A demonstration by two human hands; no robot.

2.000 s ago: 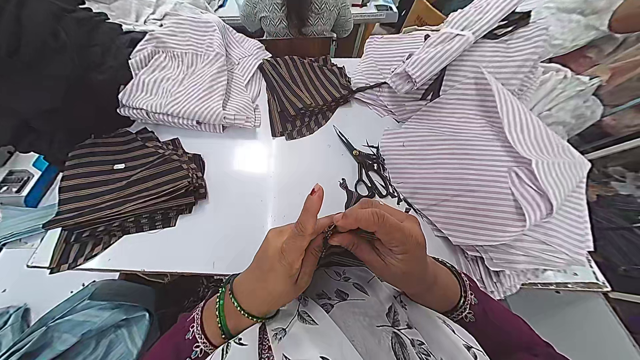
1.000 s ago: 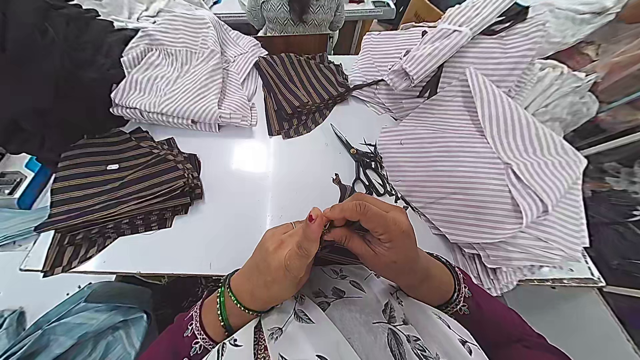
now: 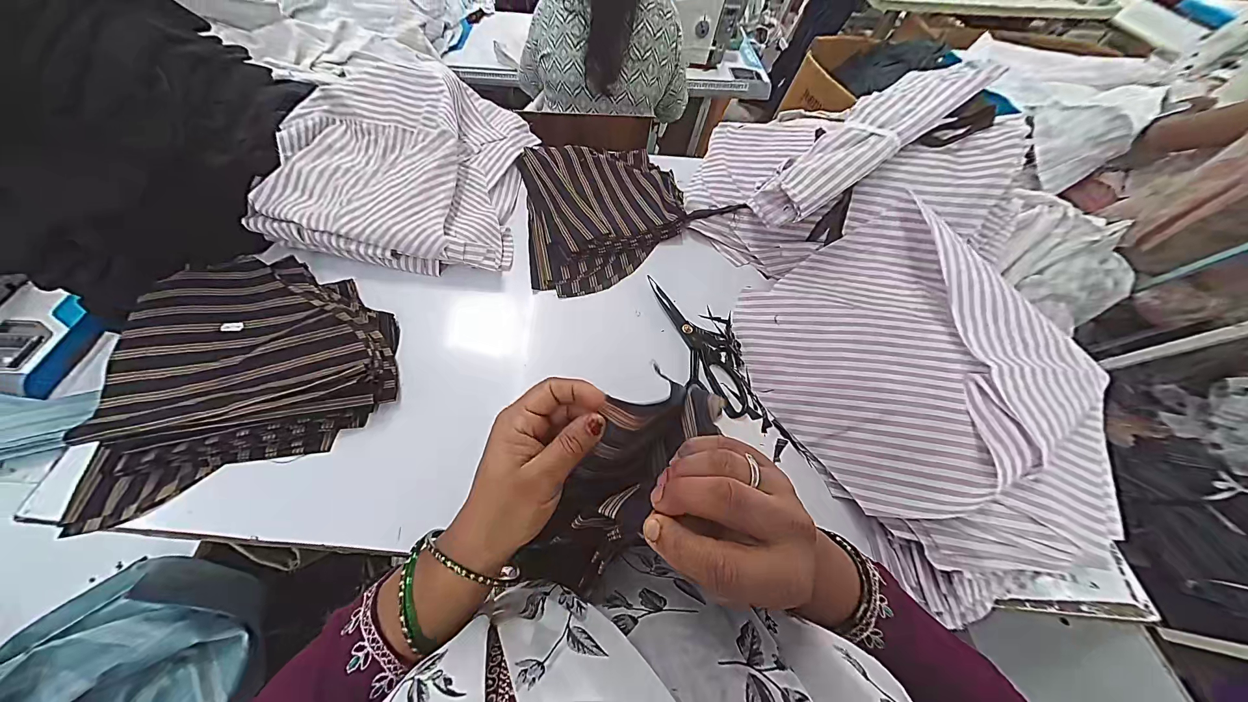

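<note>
My left hand (image 3: 536,458) pinches the edge of a dark striped fabric piece (image 3: 624,458) between thumb and fingers. My right hand (image 3: 731,522) is closed on the same cloth at its right side, fingers curled. The cloth hangs between both hands near the table's front edge and is partly blurred. Just beyond my right hand lie black-handled scissors (image 3: 689,330), their blades pointing away to the left, among dark fabric scraps (image 3: 726,341). A stack of dark striped cut pieces (image 3: 600,210) sits farther back on the table; another such stack (image 3: 234,351) lies at the left.
Folded white-and-mauve striped fabric (image 3: 390,166) lies at the back left, with larger striped panels (image 3: 907,370) piled on the right. Black cloth (image 3: 127,136) fills the upper left. A person (image 3: 604,58) sits beyond the white table (image 3: 458,390). A cardboard box (image 3: 821,73) stands behind.
My hands were close together, working at a small bit of cloth; now they are apart, with the dark striped piece raised and spread between them.
</note>
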